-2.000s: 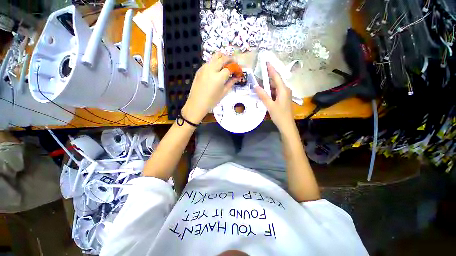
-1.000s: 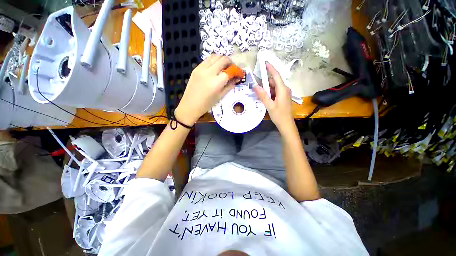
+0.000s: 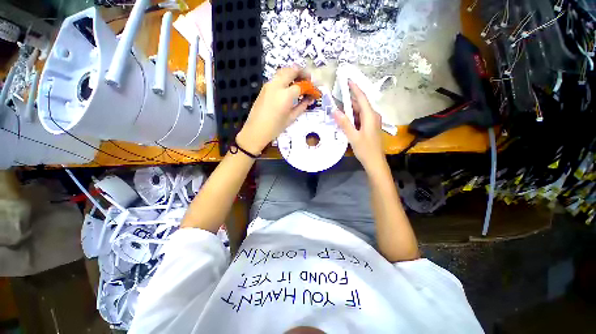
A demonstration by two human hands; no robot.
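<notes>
A white camera housing [image 3: 314, 151] lies at the bench's front edge, its round end with a central hole towards me. My left hand [image 3: 282, 103], with an orange finger cot [image 3: 307, 89], is at the housing's far end over a small dark part [image 3: 318, 103]; the fingertips are bent and partly hidden, so any grip there cannot be told. My right hand [image 3: 363, 124] holds the housing's right side, thumb on the near face and fingers along a white rod-like piece [image 3: 346, 91].
Stacked housings [image 3: 140, 98] and a black parts tray [image 3: 236, 65] are at left. White clips [image 3: 297, 40] lie behind my hands. A black and red glue gun [image 3: 465, 98] and wire leads [image 3: 523, 39] are at right. More housings [image 3: 134, 241] are heaped below left.
My left hand has shifted slightly and its fingers have changed pose over the housing's far end. My right hand and the housing have hardly moved.
</notes>
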